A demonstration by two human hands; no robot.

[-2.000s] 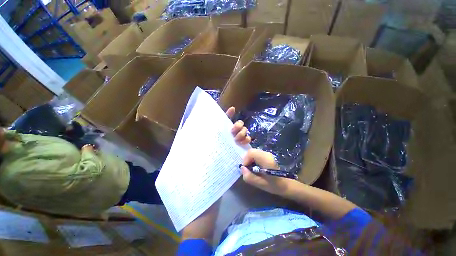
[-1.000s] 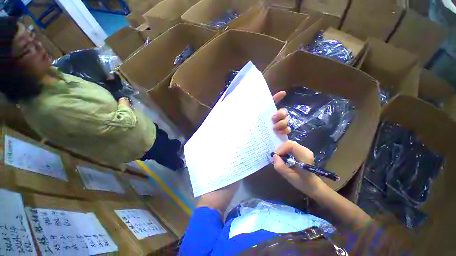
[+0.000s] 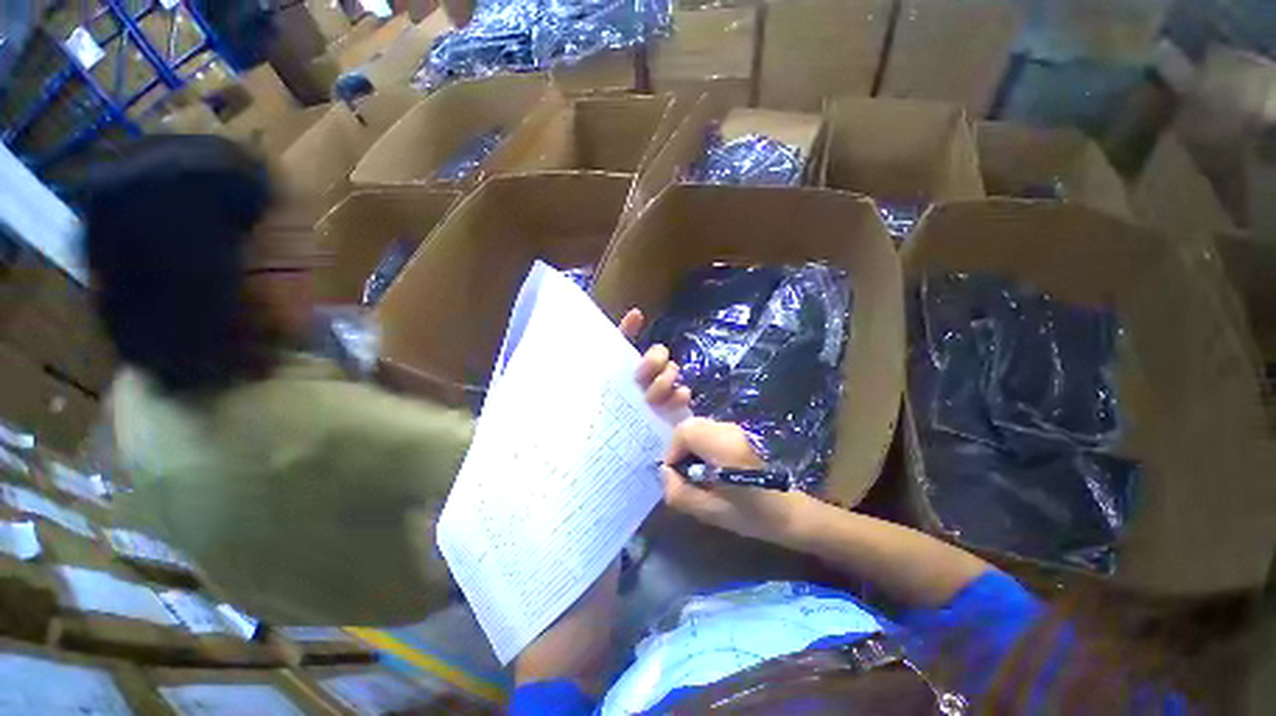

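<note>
White printed sheets (image 3: pixel 553 469) are held tilted over the cartons, with dense lines of print. My left hand (image 3: pixel 655 367) holds them from behind, its fingertips showing over the right edge; its palm is hidden. My right hand (image 3: pixel 707 469) grips a black marker pen (image 3: pixel 749 478) near the sheets' right edge; whether the tip touches the paper I cannot tell. Beyond the hands, an open carton (image 3: pixel 875 350) holds dark polybagged garments (image 3: pixel 763 343). Another open carton (image 3: pixel 1203 420) at the right holds dark polybagged packs (image 3: pixel 1022 364).
A blurred person in a light green top (image 3: pixel 294 490) stands close at the left. More open cartons (image 3: pixel 609 133) stand behind, with clear-wrapped goods (image 3: pixel 546 35) heaped at the back. Labelled cartons (image 3: pixel 154 657) lie at the lower left. Blue racking (image 3: pixel 112 70) is at the upper left.
The person in green has moved closer and now covers more of the left side. The view has swung back, so the sheets and cartons sit further left. Both hands keep their holds.
</note>
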